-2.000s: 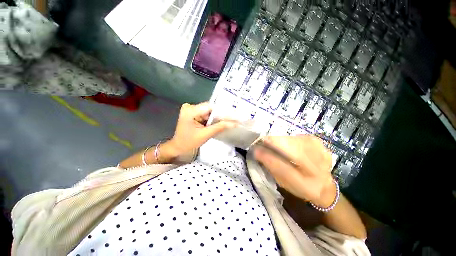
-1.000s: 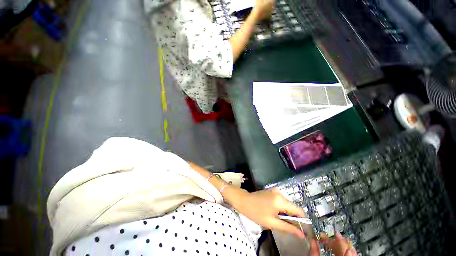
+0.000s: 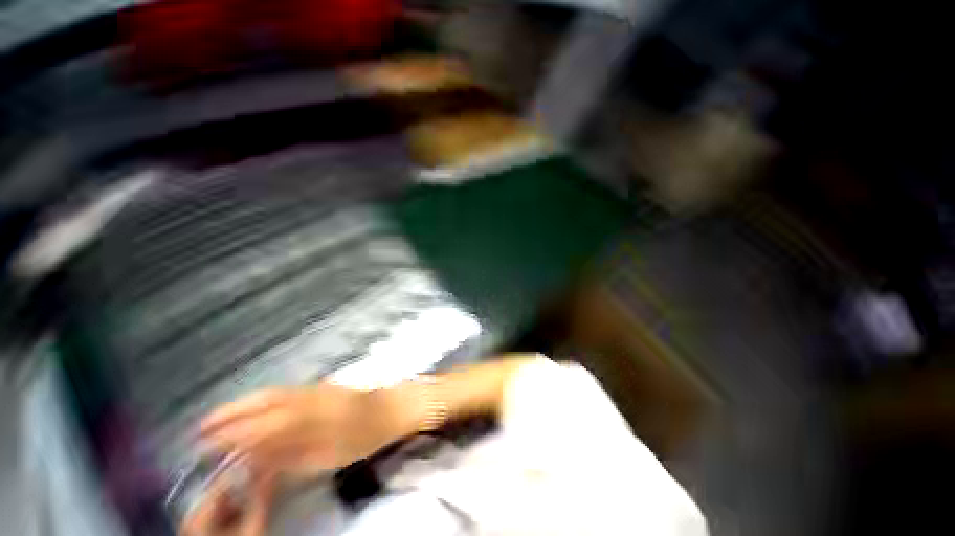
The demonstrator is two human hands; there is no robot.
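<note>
The view is strongly blurred. The blister tray (image 3: 251, 262) is a grey, ribbed smear at the left, with bright glare on its near part. My right hand (image 3: 298, 424) is over the tray's near edge at the lower left, fingers pointing left, a bracelet at the wrist. Part of my left hand (image 3: 225, 508) shows just below it, cut off by the bottom edge. The hands are close together. Whether either holds a pad or strip cannot be told.
A dark green bench top (image 3: 503, 230) lies right of the tray. Behind are a red blurred object (image 3: 262, 31) and a brown, box-like shape (image 3: 471, 136). A purple-pink blur, possibly the phone (image 3: 120, 450), is at the lower left. Dark floor is at the right.
The view has swung to the right. The tray and hands now appear at the left; the sheets and the other worker are no longer clearly seen. The green bench top beyond the tray has appeared.
</note>
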